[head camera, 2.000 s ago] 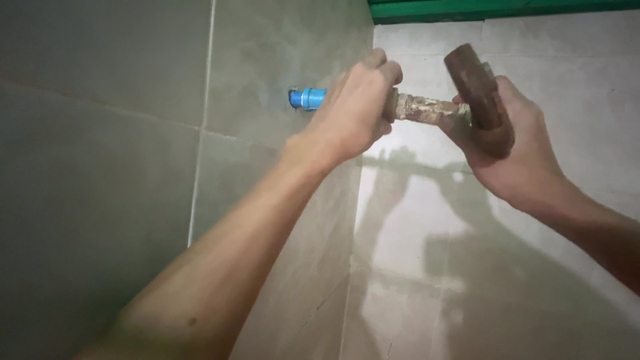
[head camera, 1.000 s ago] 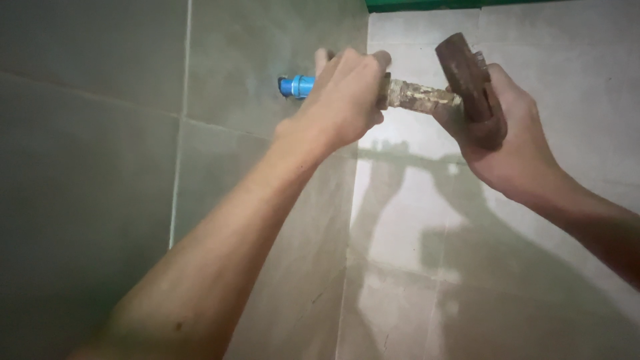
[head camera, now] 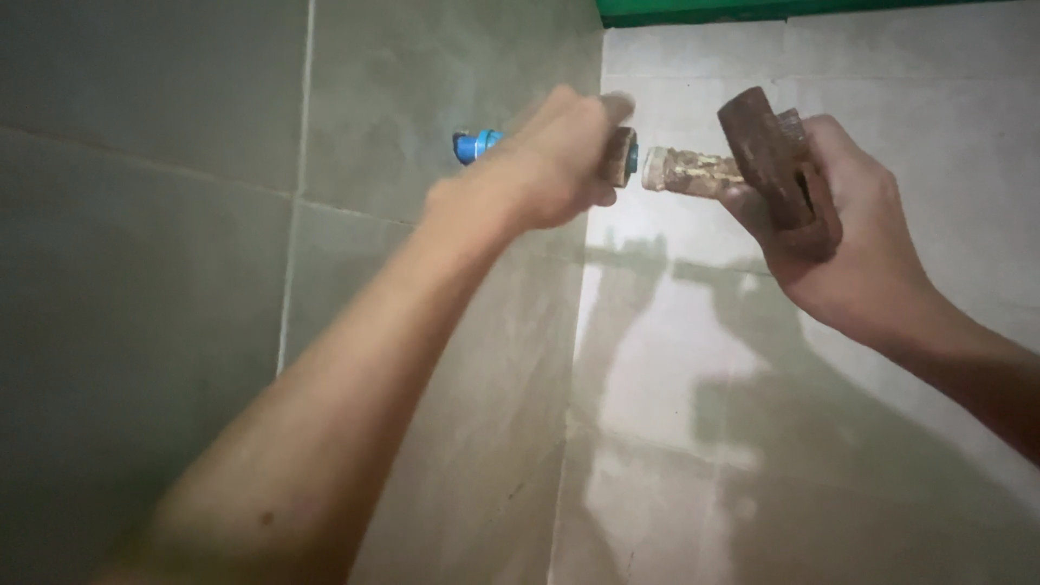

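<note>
My left hand, slightly blurred, is closed around a fitting in line with a blue plastic pipe at the grey wall. The fitting's brown end and a small dark blue-green tip show past its fingers. In my right hand is a rusty brown metal piece, tilted, with a curved lower part; its exact kind cannot be told. A rough, crusted cylindrical part extends from it toward the left hand. A narrow gap separates this part's pale end from the blue-green tip.
Grey wall tiles with pale grout lines stand on the left and meet a lighter tiled wall at a corner. A green edge runs along the top. Shadows of the hands and arms fall on the lighter wall.
The crusted part reached the brown fitting beside my left hand in the earlier frames; now a gap lies between them. Both hands keep their holds.
</note>
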